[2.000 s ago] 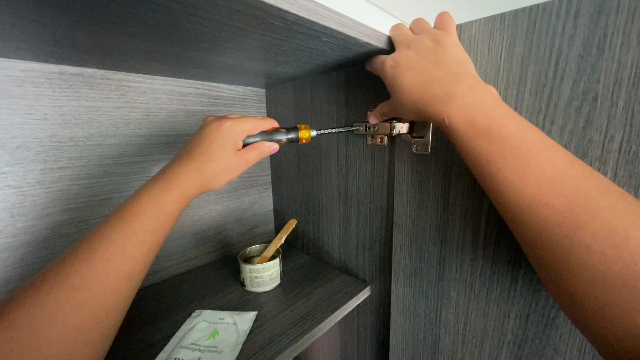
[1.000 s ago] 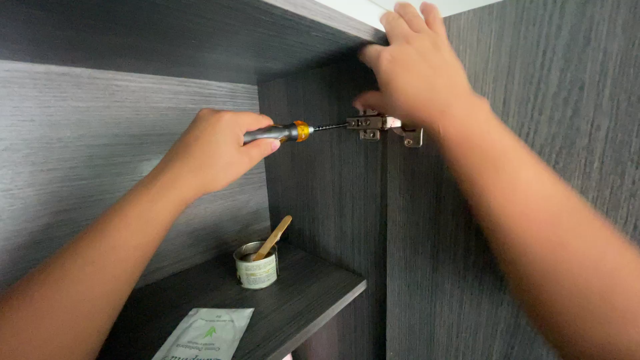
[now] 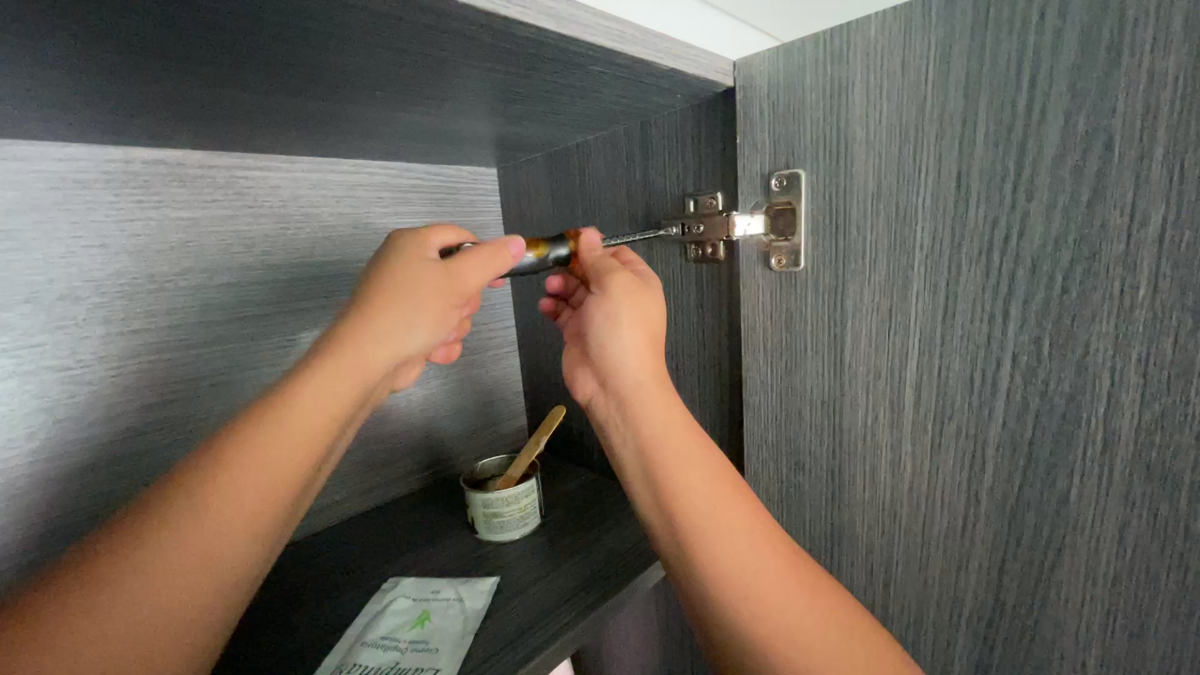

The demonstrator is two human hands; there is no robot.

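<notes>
A screwdriver (image 3: 553, 253) with a dark and amber handle lies nearly level in my two hands. Its rear handle is wrapped by my left hand (image 3: 422, 291). My right hand (image 3: 614, 314) pinches the amber collar at the front of the handle, by the shaft. The tip meets the near end of a metal concealed hinge (image 3: 717, 227), fixed to the cabinet's side panel. The hinge's cup plate (image 3: 787, 221) is on the cabinet door (image 3: 937, 375), with screws at its top and bottom. Whether the tip sits in a screw cannot be told.
On the lower shelf (image 3: 572, 581), below my hands, stands an open tin (image 3: 504, 514) with a wooden spatula (image 3: 532, 448) in it. A printed sachet (image 3: 417, 623) lies nearer. An upper shelf (image 3: 375, 75) spans overhead, and the door stands open at right.
My right hand has come down and left from the door's top edge and hinge onto the screwdriver's collar. The hinge's door plate now shows fully. My left hand still holds the handle.
</notes>
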